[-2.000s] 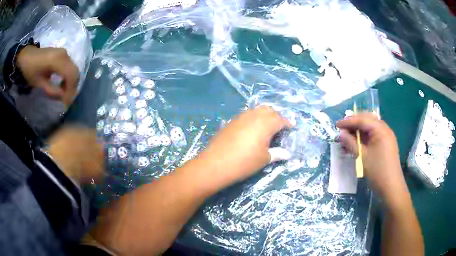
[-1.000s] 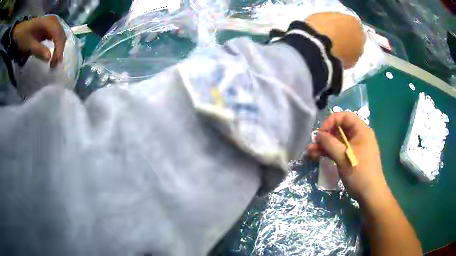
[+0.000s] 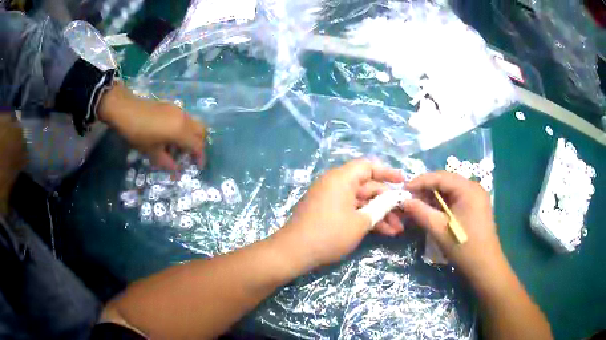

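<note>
My left hand (image 3: 339,209), with a white wrap on its thumb (image 3: 380,207), holds a small whitish plastic part (image 3: 401,194) between its fingertips. My right hand (image 3: 458,212) meets it there, with its fingertips at the part. A slim yellow stick (image 3: 452,219) lies across my right hand, held in it. The part is mostly hidden by the fingers. Several white discs (image 3: 470,169) lie just beyond my right hand. A white card (image 3: 434,251) is partly covered by my right hand.
A neighbour's hand (image 3: 159,129) reaches in from the left over loose holed parts (image 3: 159,209). A wrinkled clear sheet (image 3: 372,292) lies under my hands. An open bag of white pieces (image 3: 458,73) is at the top right. A heaped parts box (image 3: 563,196) stands far right.
The neighbour's grey sleeve, which crossed the view, has withdrawn left, and that hand is now over the loose parts. My left hand shows again, its fingertips now together with my right hand's.
</note>
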